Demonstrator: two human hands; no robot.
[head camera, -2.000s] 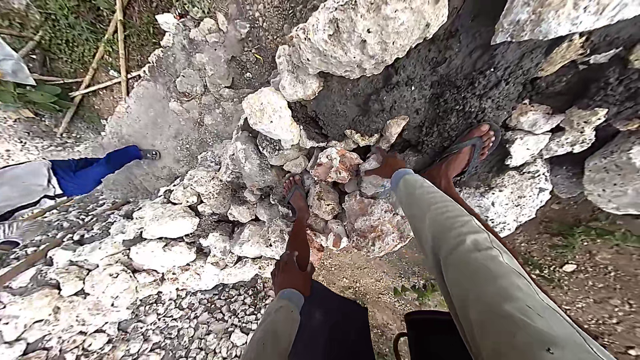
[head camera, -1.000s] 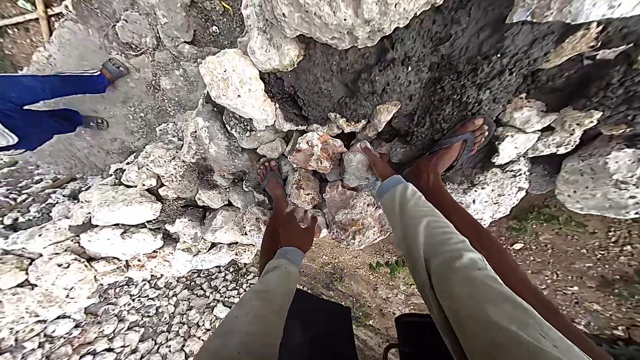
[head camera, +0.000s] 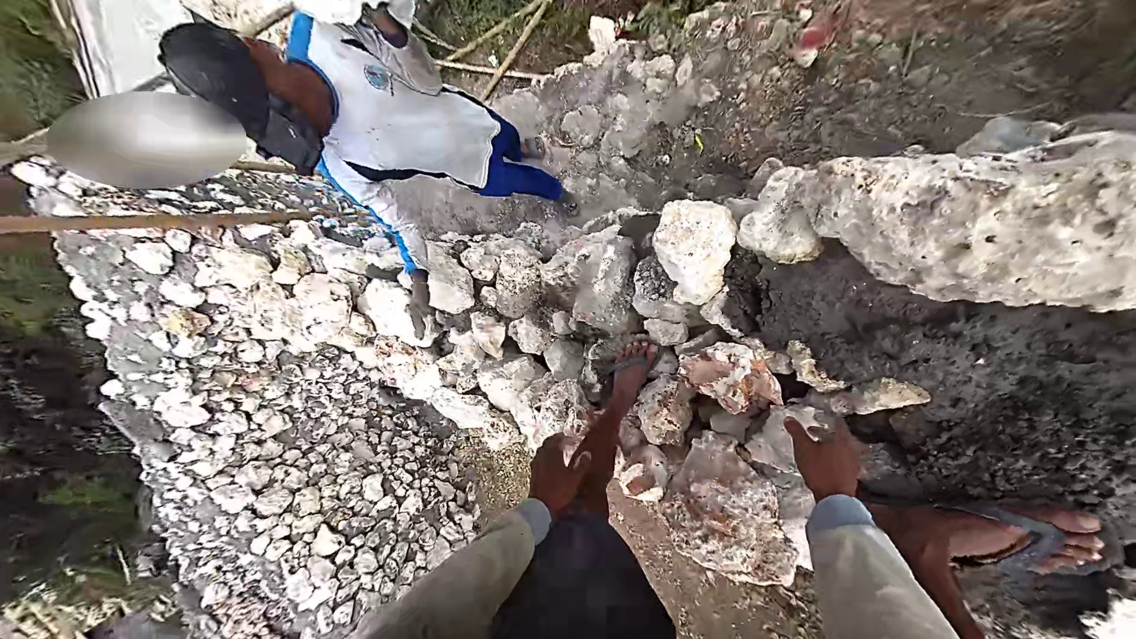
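My left hand (head camera: 557, 475) rests against my lower leg, above my sandalled foot among the stones, with no stone in it. My right hand (head camera: 825, 451) lies on a pale grey stone (head camera: 785, 437), thumb and fingers spread over its near edge; whether it grips the stone cannot be told. Left of that stone sits a reddish-white rock (head camera: 732, 377), and below it a large pinkish rock (head camera: 729, 510). My other sandalled foot (head camera: 1029, 537) stands on dark soil to the right.
A long pale boulder (head camera: 976, 217) lies at the upper right beside dark soil (head camera: 887, 328). A co-worker (head camera: 408, 133) in a white and blue top bends at the upper left, one hand on a white rock (head camera: 386, 306). A bank of small stones (head camera: 302, 479) fills the lower left.
The view has swung, and more of the co-worker now shows, bending with a hand on the rocks. My right hand remains at the pale stone, my left by my leg.
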